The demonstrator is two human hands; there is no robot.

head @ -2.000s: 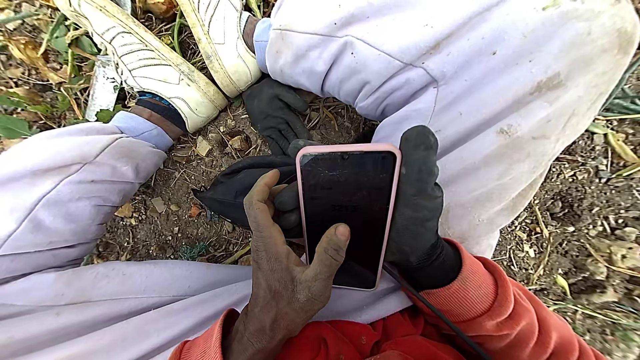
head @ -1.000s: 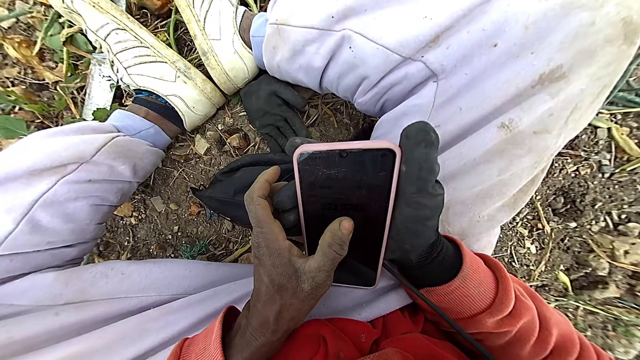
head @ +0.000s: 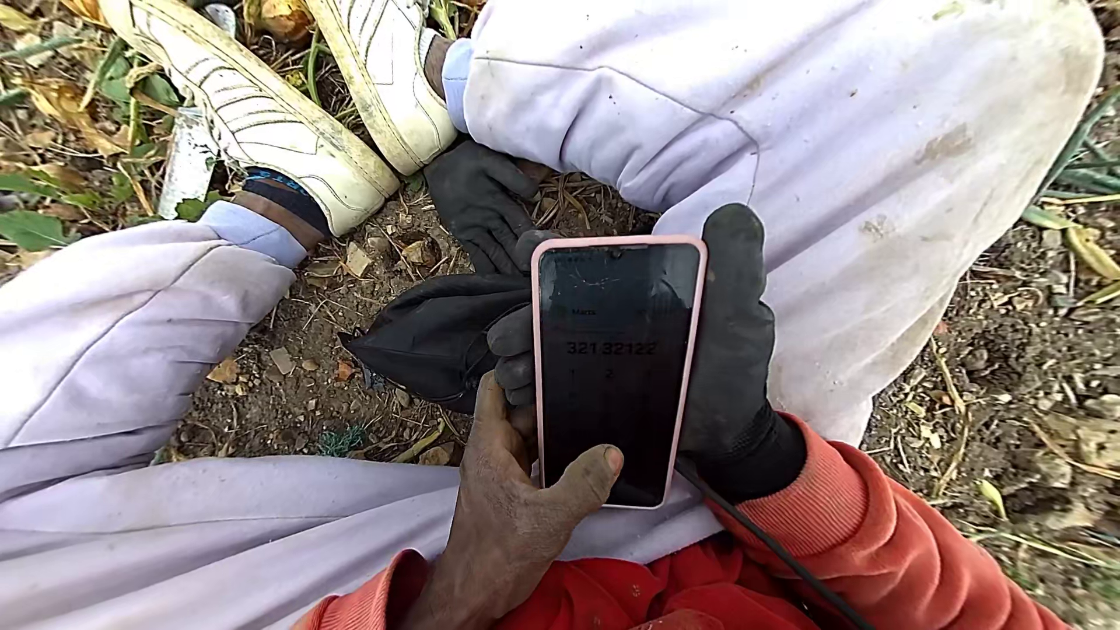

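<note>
A smartphone in a pink case [head: 612, 402] lies between my two hands, its dim screen facing up and bearing writing. My right hand [head: 731, 359], in a dark work glove, grips it from behind and along the right edge, with gloved fingertips showing at the left edge. Bare, my left hand [head: 521, 490] holds the lower left side, its thumb resting on the lower screen. A dark cable [head: 770, 542] runs down from beside the phone. Left of the phone, a black fabric item [head: 429, 337] lies on the soil, and above it rests an empty-looking dark glove [head: 481, 201].
My legs in pale, soiled trousers [head: 612, 122] frame the ground on both sides. White shoes [head: 262, 114] are at the upper left, near a flattened clear plastic piece [head: 186, 162]. Dry leaves, stones and green plants [head: 31, 223] lie around on the soil.
</note>
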